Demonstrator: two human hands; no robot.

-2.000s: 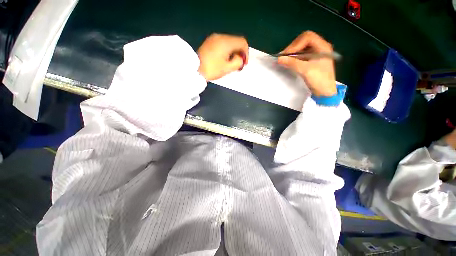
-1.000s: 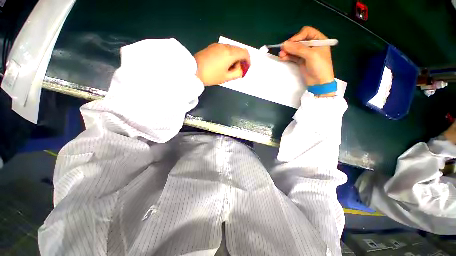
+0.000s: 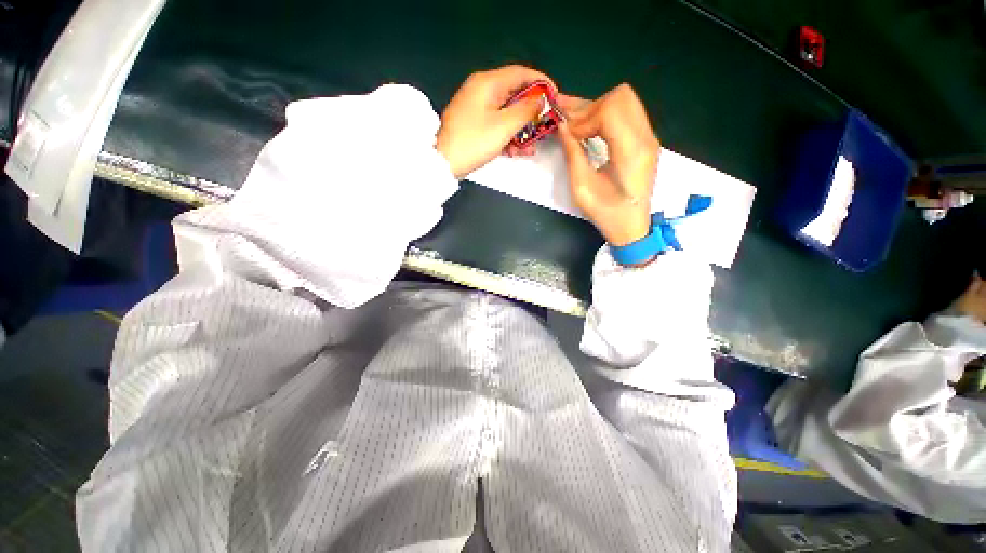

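Observation:
My left hand (image 3: pixel 489 113) holds a small red housing (image 3: pixel 537 127) with its open side showing dark parts, above the bench. My right hand (image 3: pixel 614 157) is at the housing's right side, its fingertips touching or very near it. The tweezers cannot be made out in this hand now. A small white spot shows at the housing's upper part. The white liner sheet (image 3: pixel 703 200) lies on the green bench under both hands. A blue wrist strap (image 3: pixel 647 244) with a loose tab is on my right wrist.
A blue bin (image 3: pixel 878 211) with white pieces stands at right. Another red housing (image 3: pixel 810 45) lies at the upper right. White strips (image 3: pixel 67 130) overhang the bench's left edge. Another person's white sleeve (image 3: pixel 908 394) is at the right. The bench's pale edge (image 3: pixel 497 283) runs before me.
My right hand has moved left from over the sheet to the housing. My left hand has raised and turned the housing so its inside shows. The far housing has shifted right.

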